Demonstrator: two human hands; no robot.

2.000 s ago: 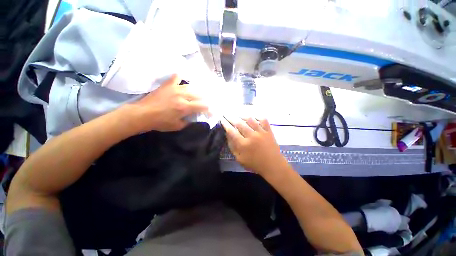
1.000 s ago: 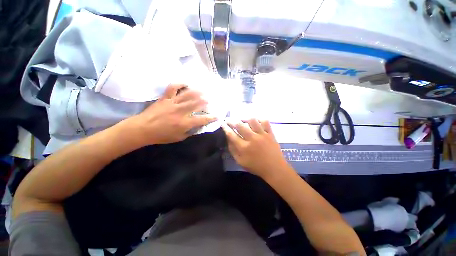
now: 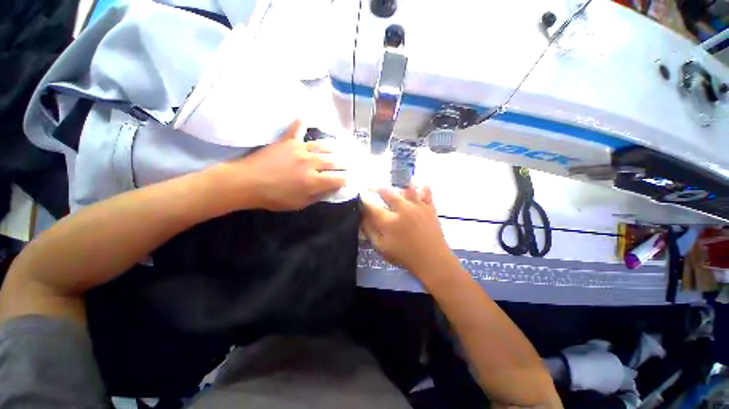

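A light grey garment body (image 3: 168, 152) lies bunched left of the needle area. A black fabric panel (image 3: 272, 264) hangs from the table edge over my lap, its top edge under my hands. My left hand (image 3: 300, 174) lies flat with fingers spread on the pale cloth just left of the needle. My right hand (image 3: 402, 224) rests at the right edge of the cloth, fingertips close to the needle area; whether it pinches the cloth cannot be told. The white sewing machine (image 3: 511, 104) stands above both hands. Bright glare hides the needle and presser foot.
Black-handled scissors (image 3: 525, 224) lie right of my right hand. A grey ruler band (image 3: 543, 275) runs along the front edge. A small box with a purple item (image 3: 642, 249) sits at far right. Black cloth (image 3: 32, 96) is heaped at left, and offcuts (image 3: 595, 367) lie below right.
The view has shifted, so the machine sits lower. Compared with the earliest frame, the black panel lies flatter and its bunched edge by my right hand is gone. Both hands stay near the needle.
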